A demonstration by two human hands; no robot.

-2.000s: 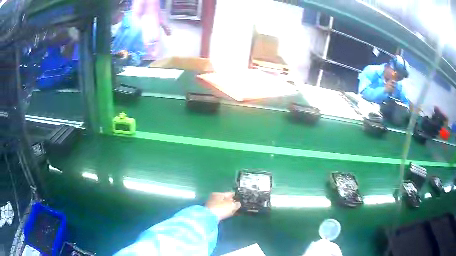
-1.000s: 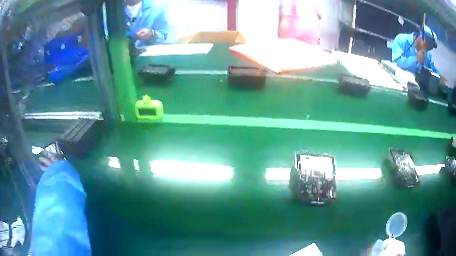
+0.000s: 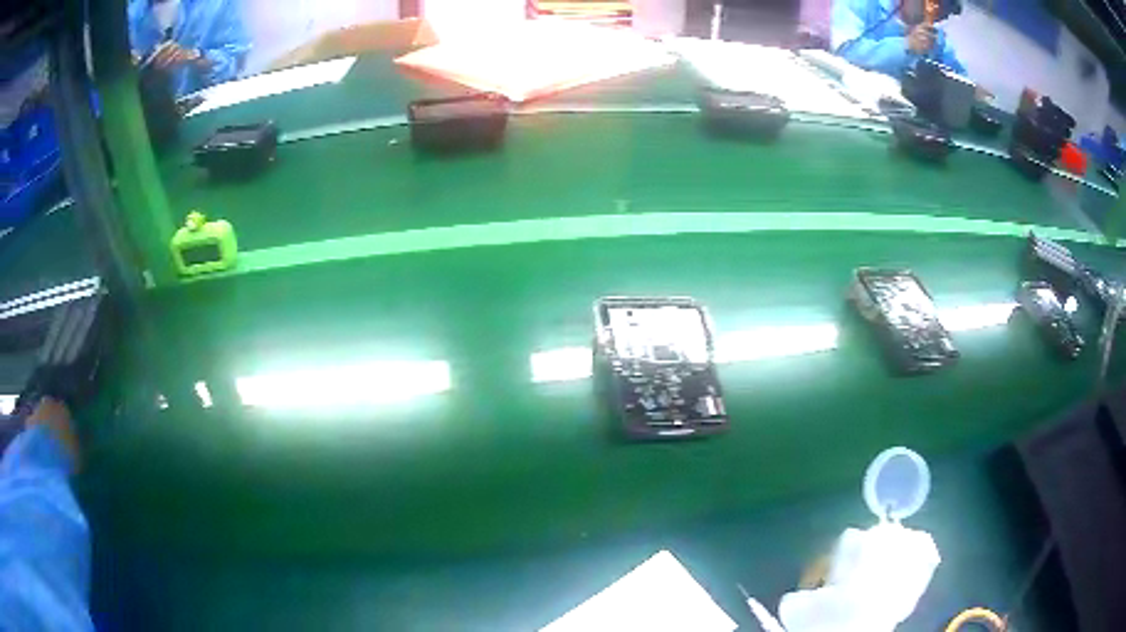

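Observation:
My left hand (image 3: 52, 427) is small and blurred at the left edge, in a blue sleeve, beside a black ribbed object (image 3: 77, 333). Whether it grips anything cannot be told. A black device housing with a silver and white circuit board (image 3: 663, 368) lies face up on the green surface, near the middle, with no hand touching it. My right hand is not in view.
A second open device (image 3: 908, 319) lies to the right, with another (image 3: 1052, 319) beyond it. A white bottle with an open round lid (image 3: 896, 484), a white sheet (image 3: 648, 599) and a green clock-like device (image 3: 205, 247) are around. People in blue sit across the line.
My left hand has let go of the near device and moved to the far left, beside the black ribbed object. The view has shifted, so the devices stand elsewhere in the picture.

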